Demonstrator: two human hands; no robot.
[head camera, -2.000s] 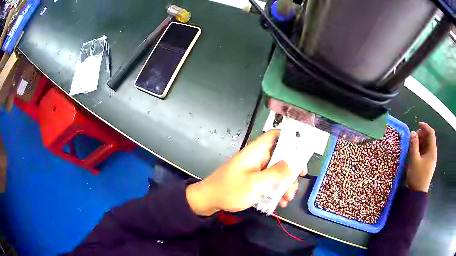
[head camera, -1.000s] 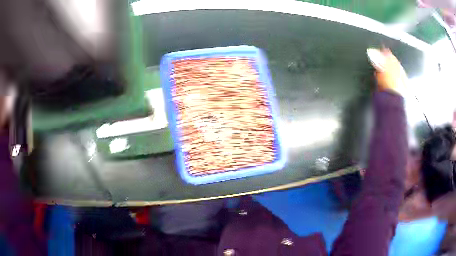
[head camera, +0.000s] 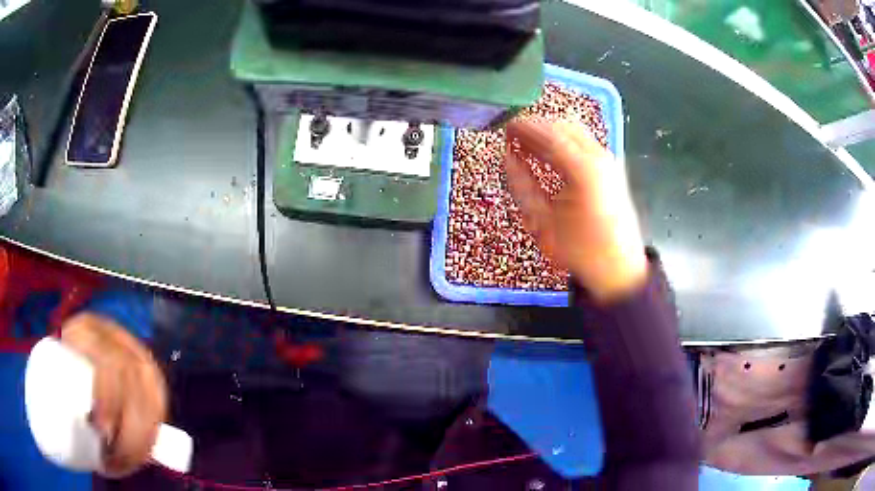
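My left hand (head camera: 120, 393) is at the lower left, below the bench edge, closed around a white piece (head camera: 59, 403) with a rounded wide end; a narrower white end shows at its other side. A red cord (head camera: 403, 476) trails right from there. My right hand (head camera: 576, 206) is blurred over the blue tray (head camera: 441, 264) of small copper-coloured pieces (head camera: 489, 235); its fingers are over the pieces, and whether they hold any cannot be seen. The green press (head camera: 384, 81) stands left of the tray, with a white plate (head camera: 365, 149) with dark round fittings on its base.
A smartphone (head camera: 110, 91) lies at upper left beside a dark hammer handle (head camera: 67, 120). A clear packet (head camera: 10, 153) is at the left edge. A black cable (head camera: 261, 211) crosses the bench left of the press. A person's light clothing (head camera: 768, 408) shows at lower right.
The view swung right and came back. My left hand has moved from the press to the lower left with the white piece. My right hand has come from the far right to over the tray.
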